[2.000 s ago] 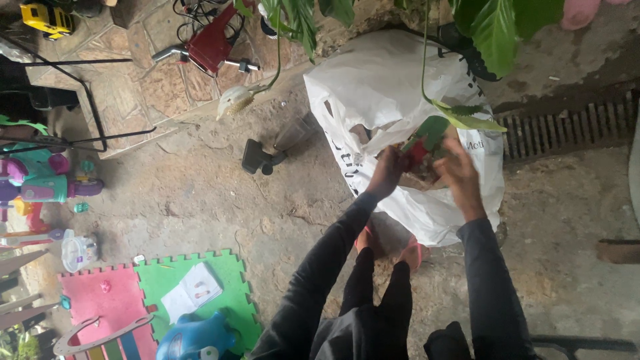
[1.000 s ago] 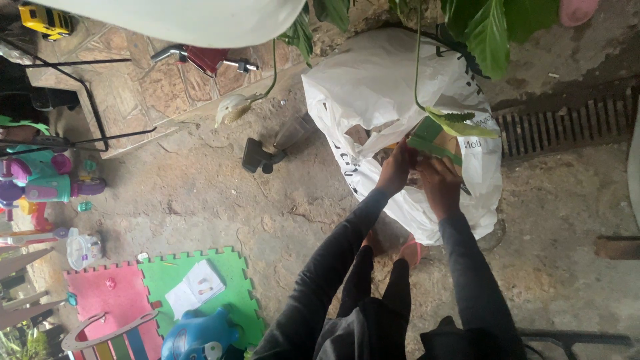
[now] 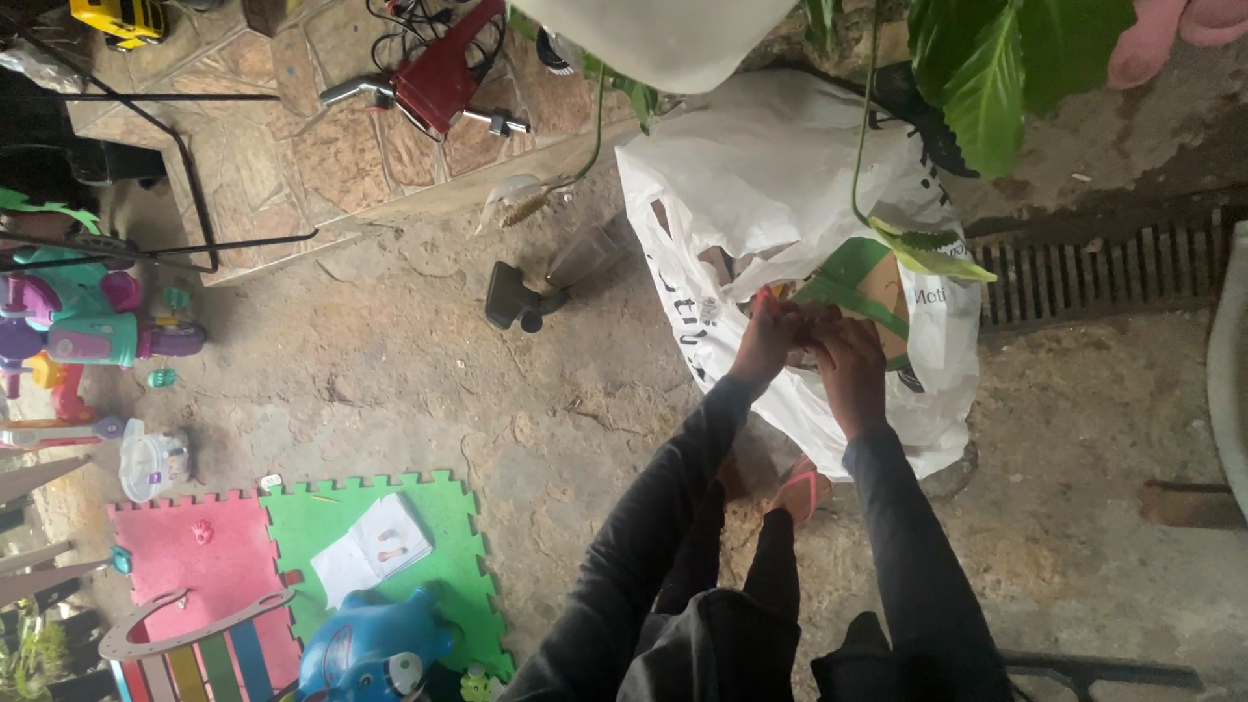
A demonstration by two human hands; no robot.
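A large white plastic bag (image 3: 780,175) with black print lies open on the stone floor. Both hands are close together over its mouth. My left hand (image 3: 770,336) has its fingers bent near a small red thing (image 3: 763,295); whether it grips that is unclear. My right hand (image 3: 848,356) is beside it, fingers curled, just below a green and brown cardboard piece (image 3: 853,283) in the bag. What lies between the fingers is hidden.
A clear and dark plastic object (image 3: 526,294) lies left of the bag. Plant leaves (image 3: 985,78) and a pale rounded object (image 3: 663,39) overhang it. A floor grate (image 3: 1102,268) runs to the right. Foam mats (image 3: 448,526), a blue toy (image 3: 375,648) and a red device (image 3: 444,73) are farther left.
The green and brown cardboard, at my hands a second ago, now lies in the bag above them. My hands have come together toward the left. The pale rounded object was not visible two seconds ago.
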